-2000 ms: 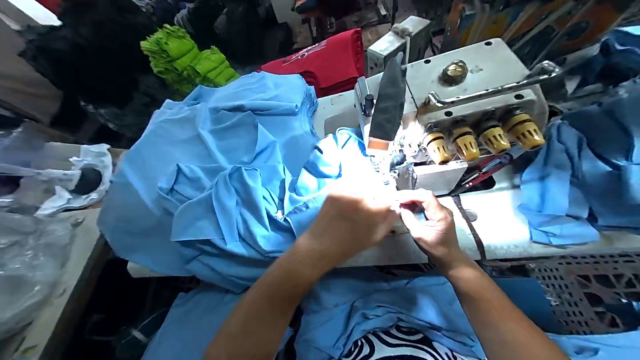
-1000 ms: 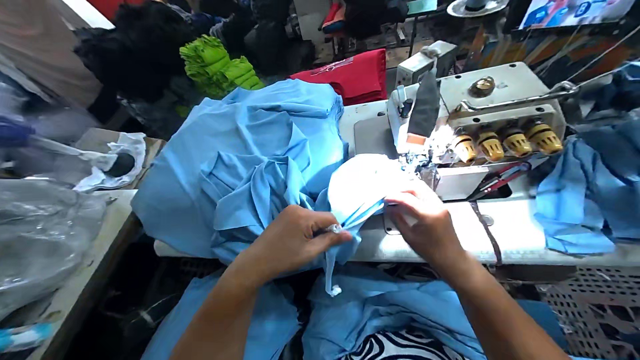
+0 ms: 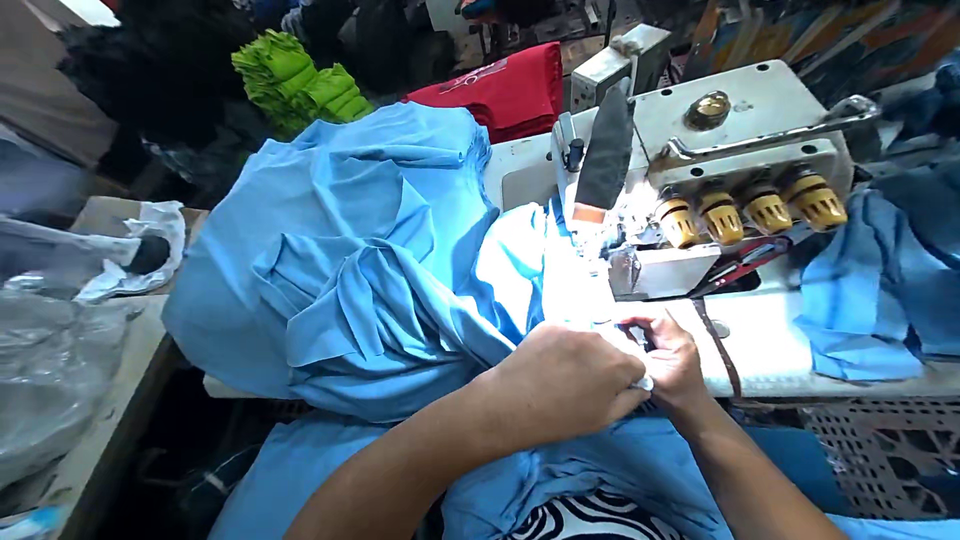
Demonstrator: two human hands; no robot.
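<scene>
An overlock sewing machine (image 3: pixel 742 112) with several yellow tension knobs (image 3: pixel 766 208) stands at the right. A large heap of light blue fabric (image 3: pixel 360 247) lies left of its needle area, and part of it runs in under the brightly lit presser-foot area. My left hand (image 3: pixel 574 375) is closed on a small white edge of the fabric just in front of the machine. Touching it on the right, my right hand (image 3: pixel 670 356) pinches the same piece, with something small and dark between its fingers. Glare and my left hand hide much of the held cloth.
Folded red fabric (image 3: pixel 510 90) and a bright green cloth bundle (image 3: pixel 296 86) lie behind the heap. Red-handled snips (image 3: pixel 746 266) rest beneath the knobs. More blue pieces (image 3: pixel 862 300) lie at the right, above a perforated plastic crate (image 3: pixel 885 450). Clear plastic (image 3: pixel 56 375) covers the left-hand surface.
My left hand has moved right, from the fabric's hanging white end to beside my right hand. The two hands were apart one second ago and now meet in front of the machine.
</scene>
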